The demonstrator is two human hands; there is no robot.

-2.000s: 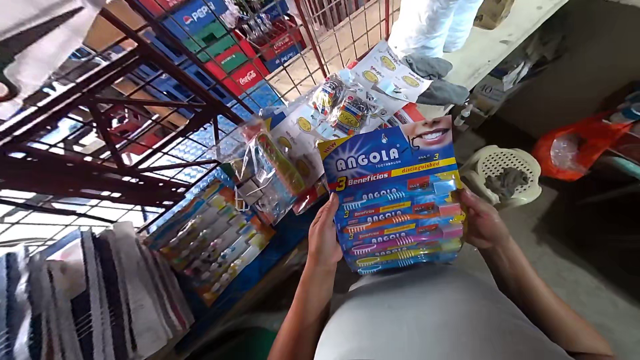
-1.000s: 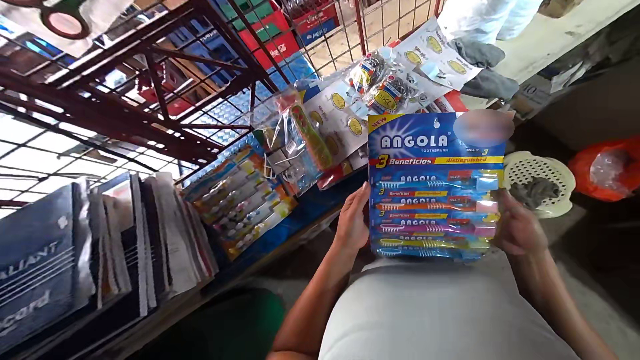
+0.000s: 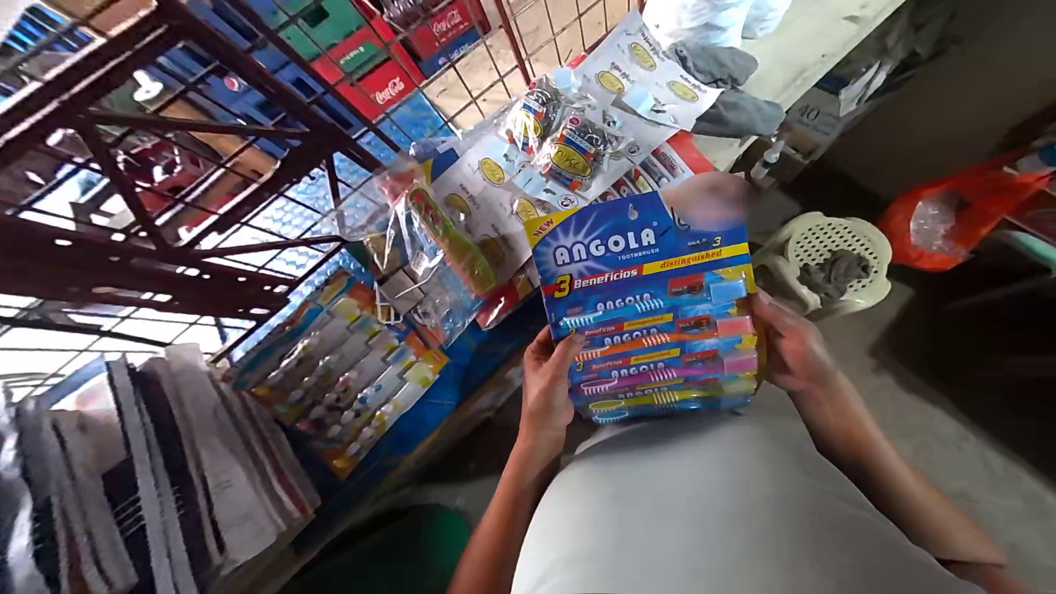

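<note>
A blue display card of packaged toothbrushes is held upright in front of my body, its printed face toward me. My left hand grips its left edge, thumb on the front. On the right edge my right hand holds it, with part of the fingers hidden behind the card. Several toothbrushes in blue, orange, pink and yellow lie one above another in clear packs. Just beyond the card are white printed sheets with small plastic-wrapped packets on them.
Another toothbrush card lies on the blue shelf, beside upright notebooks. A red metal grille rises behind, with drink crates beyond. Right are a cream plastic stool with a grey cloth and a red plastic bag.
Both hands keep hold of the toothbrush card throughout. The view has shifted between frames; nothing is plainly taken up or let go.
</note>
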